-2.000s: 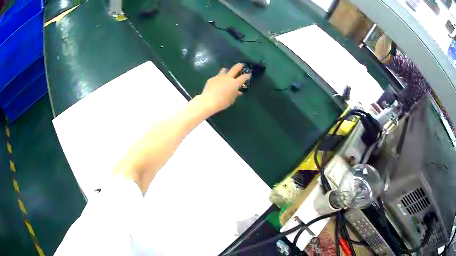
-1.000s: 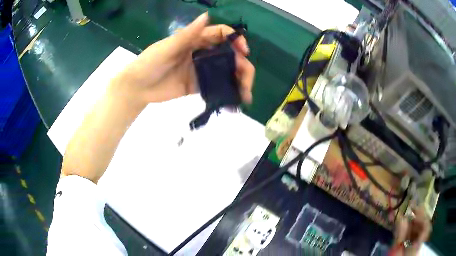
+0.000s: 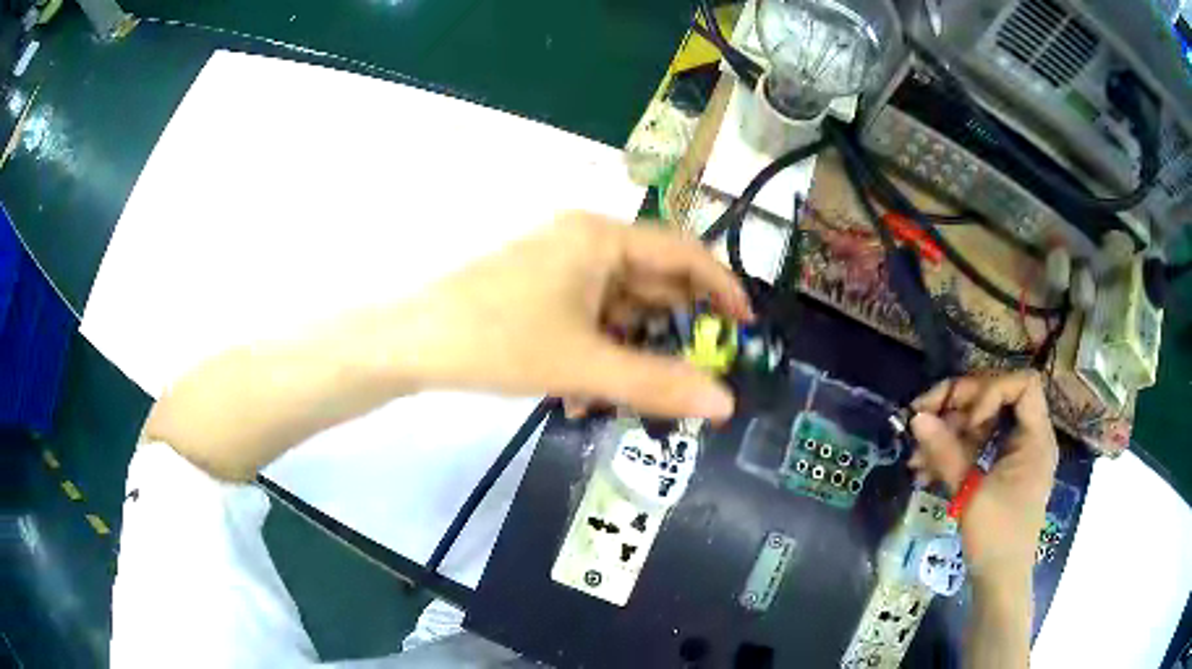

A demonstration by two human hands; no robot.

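My left hand (image 3: 575, 320) holds a small dark power supply board (image 3: 712, 342) with a yellow part, above the black mat near the left power strip (image 3: 604, 529); the board is blurred. My right hand (image 3: 987, 451) is at the right, with a red pen-like probe (image 3: 974, 481) in it and its fingertips at a small metallic piece, perhaps a cord end, too small to tell. The green test contact board (image 3: 827, 457) with silver round contacts lies in a clear tray between my hands.
A second power strip (image 3: 892, 625) stands at the right, with a small terminal plate (image 3: 769, 571) between the strips. A white sheet (image 3: 327, 170) covers the left. A glass bulb (image 3: 821, 52), black cables, a red clip (image 3: 912, 237) and a grey meter (image 3: 944, 150) are at the back.
My left hand has come from the green belt over the white sheet to the mat, bringing the dark unit. The view has turned right, and my right hand has come further into view with the probe.
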